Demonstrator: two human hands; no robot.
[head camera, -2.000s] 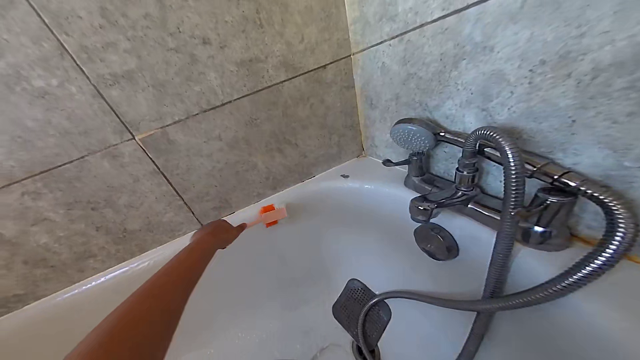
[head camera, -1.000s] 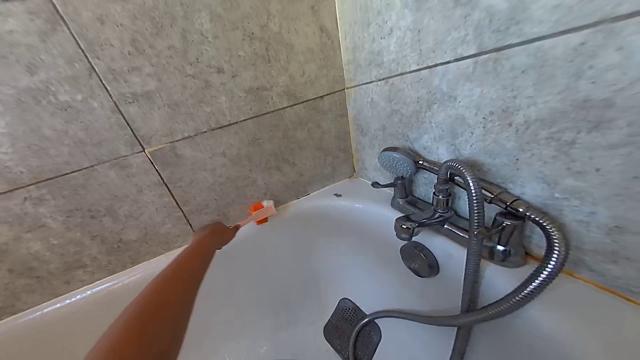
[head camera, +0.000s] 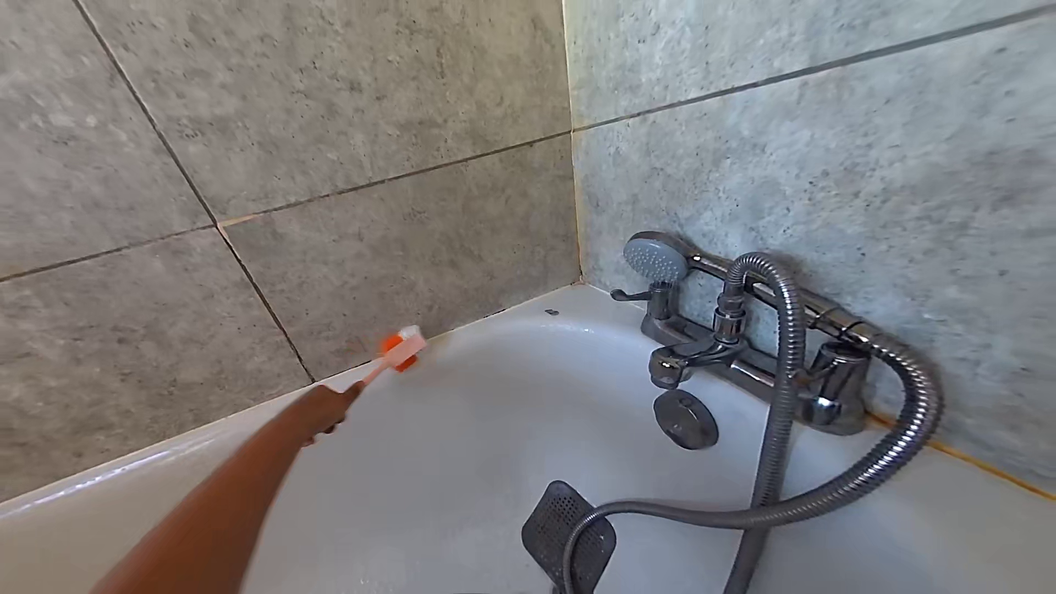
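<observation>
My left hand (head camera: 323, 410) reaches in from the lower left, closed around the handle of a pale pink brush (head camera: 403, 352) with orange and white bristles. The brush head is at the bathtub's far rim, against the foot of the grey tiled wall; whether the bristles touch the wall or the rim cannot be told. Below the hand the white bathtub (head camera: 462, 429) curves down. My right hand is out of view.
At the right, a chrome bath mixer tap (head camera: 701, 351) carries a shower head (head camera: 656, 260) and metal hose (head camera: 916, 412). An overflow cover (head camera: 686, 419) sits below. A perforated grey piece (head camera: 559, 528) lies in the tub under the hose. Tiled walls meet at the corner.
My left hand and the brush have moved a little left along the tub's rim, away from the wall corner. The hand still grips the brush.
</observation>
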